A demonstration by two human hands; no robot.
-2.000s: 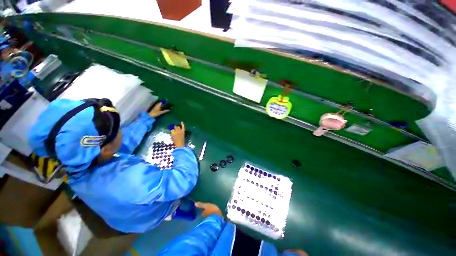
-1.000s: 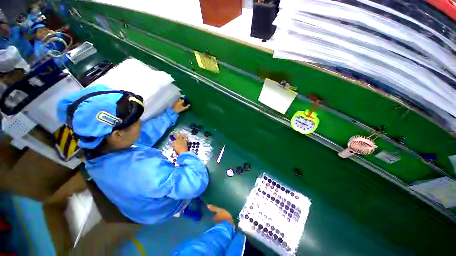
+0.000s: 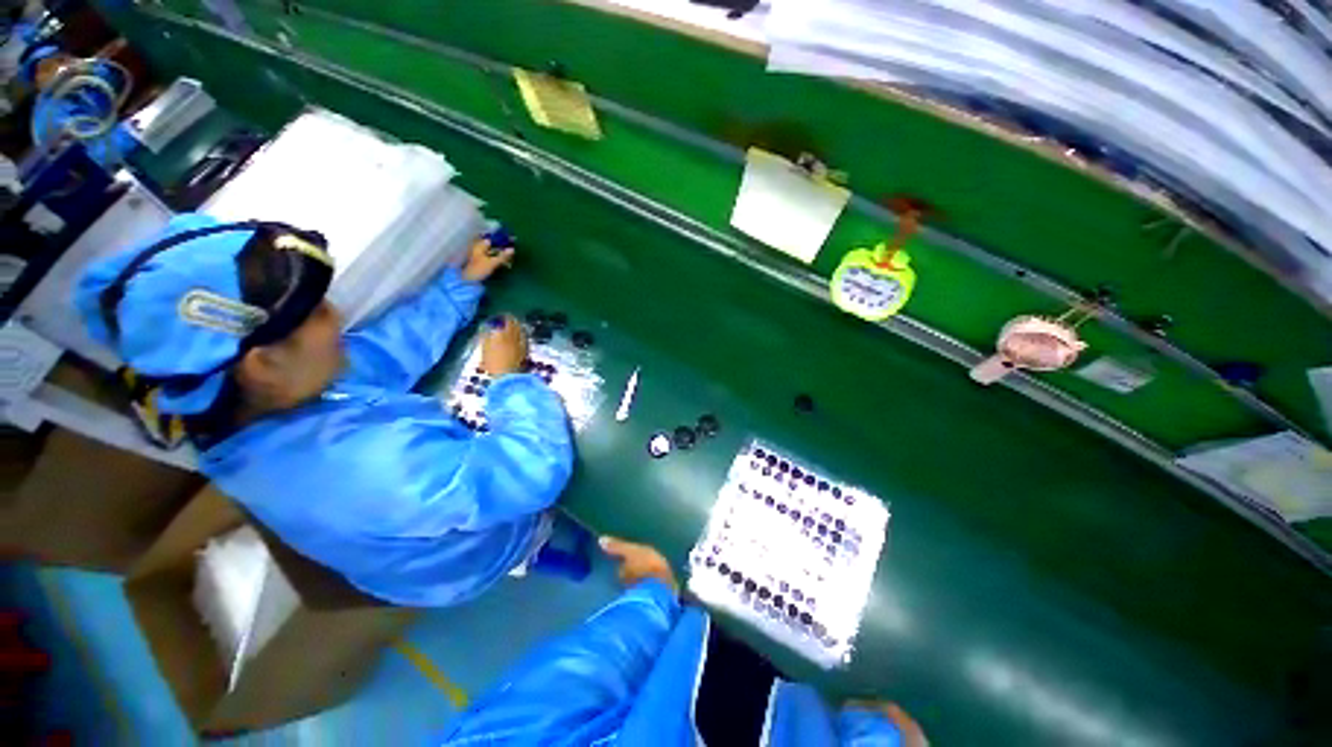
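Note:
A white parts tray [image 3: 723,537] lies tilted on the green bench in front of me, with rows of small dark discs. My left hand [image 3: 640,563] is at the bench edge just left of the tray, not touching it; a finger points left and I cannot tell whether it holds anything. My right hand [image 3: 885,721] is cut off by the bottom edge, below and right of the tray, its fingers hidden. Three loose discs [image 3: 685,436] lie in a row beyond the tray's left corner. A single dark disc [image 3: 804,403] lies farther back.
At left, a person in a blue smock [image 3: 395,467] works over a neighbour's tray [image 3: 577,391]. A whitish stick [image 3: 628,394] lies between the trays. A white tray stack [image 3: 343,197] stands behind that person. Cards and notes hang on the green ledge. A cardboard box [image 3: 314,664] is on the floor.
The view has shifted. The near loose disc now looks bright instead of dark. The neighbour's hands have moved slightly over their tray. My left hand stays by the bench edge; my right hand shows again at the bottom.

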